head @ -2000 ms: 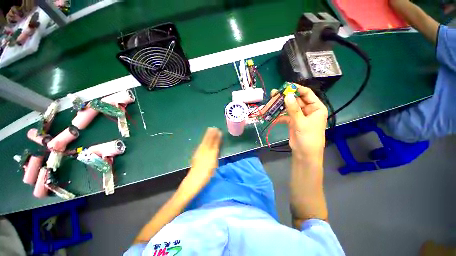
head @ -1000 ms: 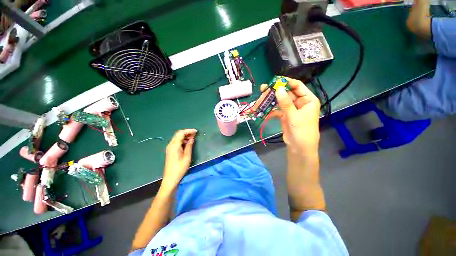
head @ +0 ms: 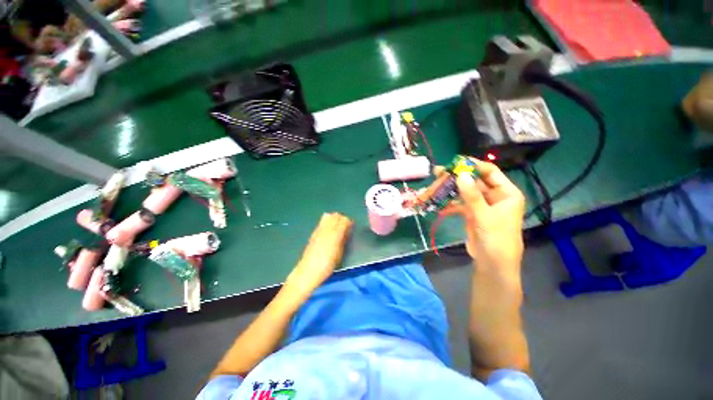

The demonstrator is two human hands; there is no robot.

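My right hand holds a circuit board by its end with the yellow component. Thin wires run from the board to a pink cylinder with a round grilled end, standing on the bench. A red wire hangs below the hand. My left hand rests at the bench's front edge, left of the cylinder; its fingers look curled, and I see nothing in it. Behind the cylinder lies a separate white-pink unit with an upright strip and wires.
Several pink units with boards lie at the left. A black fan stands behind. The soldering station with a thick black cable is at the right. A red sheet lies beyond. Another person's hand shows at the right edge.
The view has shifted, so the things sit lower and further right. My left hand has moved a little closer to the pink cylinder, its fingers more curled. My right hand still holds the board.
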